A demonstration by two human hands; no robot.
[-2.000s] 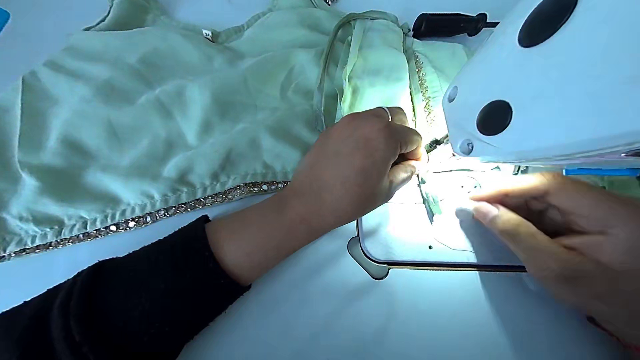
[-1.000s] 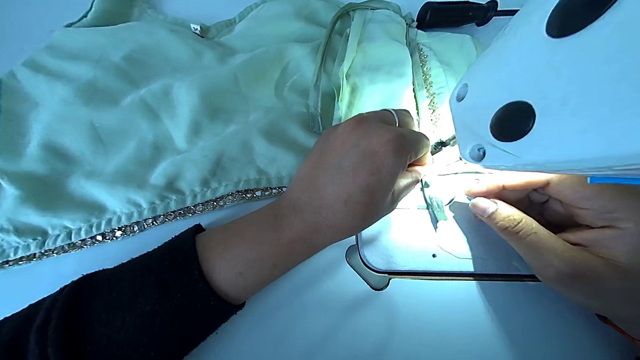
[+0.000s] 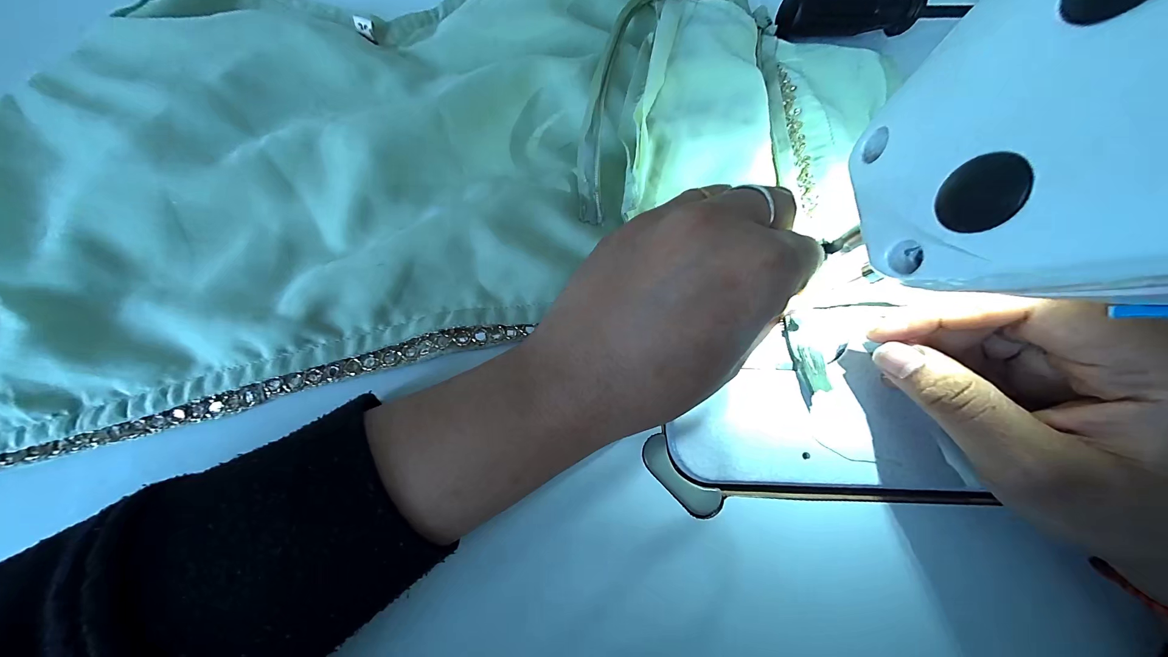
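A pale green garment (image 3: 392, 182) with a beaded trim along its lower edge lies spread on the left and reaches the sewing machine head (image 3: 1022, 164). My left hand (image 3: 684, 301), wearing a ring, pinches the garment's narrow end beside the needle area; its fingertips are partly hidden and glare covers the cloth there. At the right, my right hand (image 3: 1013, 383) holds a tiny pale piece, perhaps thread or fabric, between thumb and forefinger over the machine's bed plate (image 3: 757, 447). Between the hands, a small dark green fabric scrap (image 3: 809, 360) with loose thread rests on the plate.
A black-handled screwdriver (image 3: 849, 16) lies behind the garment at the top, near the machine head. The bed plate's front edge and rounded corner cutout (image 3: 683, 484) border the white table (image 3: 584, 566). Part of a blue object (image 3: 1138, 311) shows at the right edge.
Both hands stay near the needle area, in much the same grips. The view has shifted slightly.
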